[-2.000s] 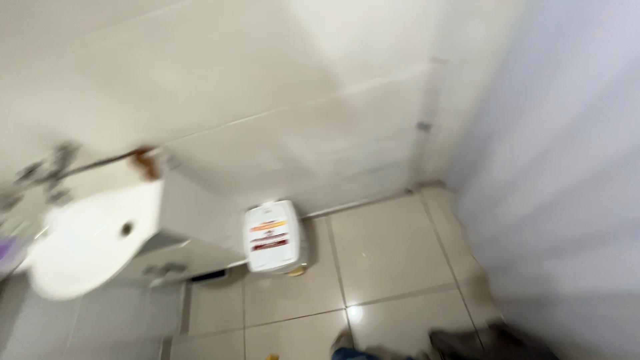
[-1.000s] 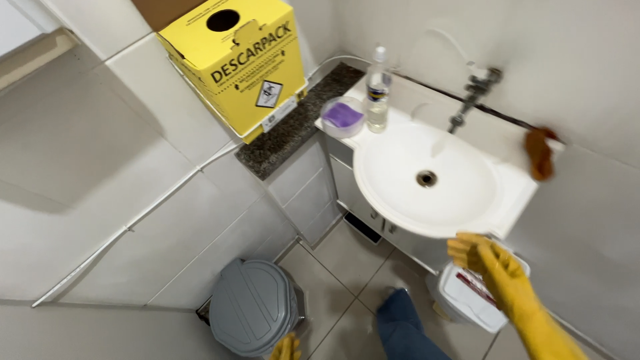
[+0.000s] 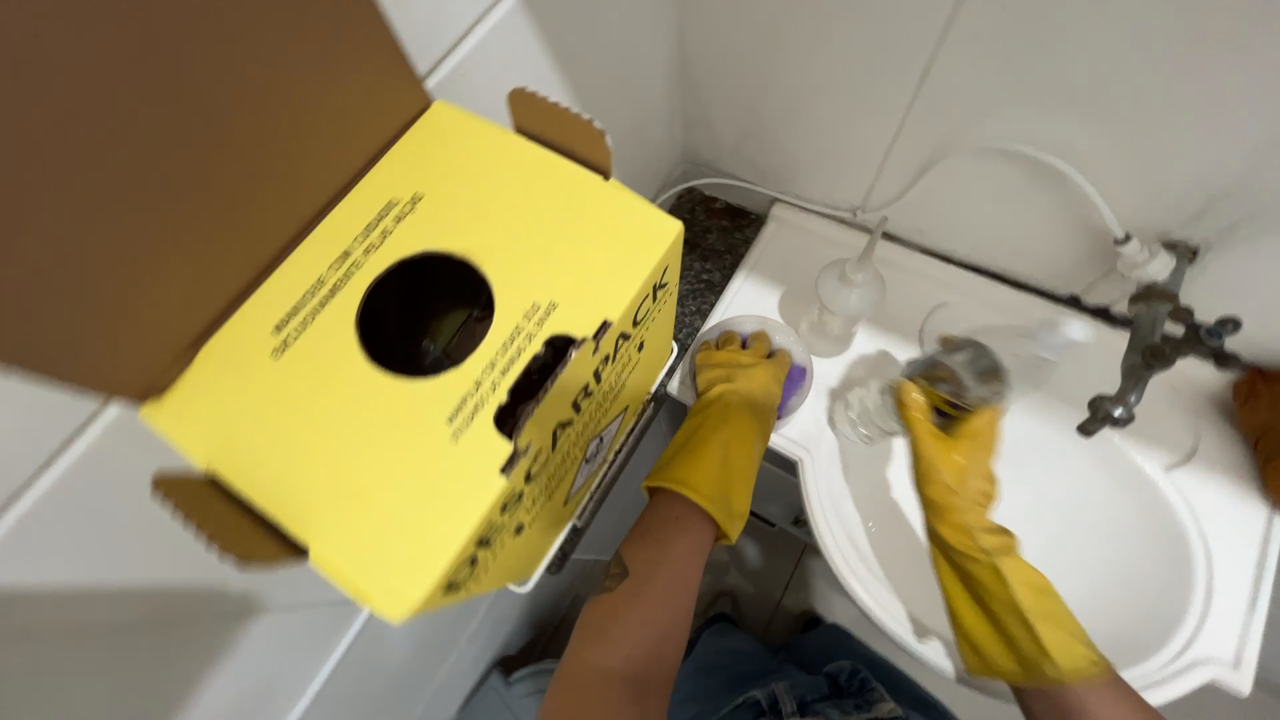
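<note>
My left hand (image 3: 738, 380), in a yellow rubber glove, has its fingers curled over a purple sponge (image 3: 795, 388) in a round translucent dish (image 3: 742, 325) at the sink's left corner. In my right hand (image 3: 945, 425), gloved alike, is a clear bottle (image 3: 958, 370), tilted above the left rim of the white basin (image 3: 1090, 530); motion blurs it. A clear ribbed piece (image 3: 868, 410) shows just left of that hand; whether it belongs to the bottle I cannot tell. Behind the dish stands a translucent container with a thin spout (image 3: 845, 290).
A large yellow cardboard sharps box (image 3: 400, 420), its brown flap raised, fills the left side beside the granite ledge (image 3: 712, 240). A metal tap (image 3: 1140, 350) with a white hose (image 3: 1060, 170) is on the right wall. Something brown (image 3: 1258, 425) hangs at the right edge.
One second ago the left hand was low in view and the right was by the basin's front edge, apparently empty. Now they are at the dish and bottle. The view has moved closer to the box and sink.
</note>
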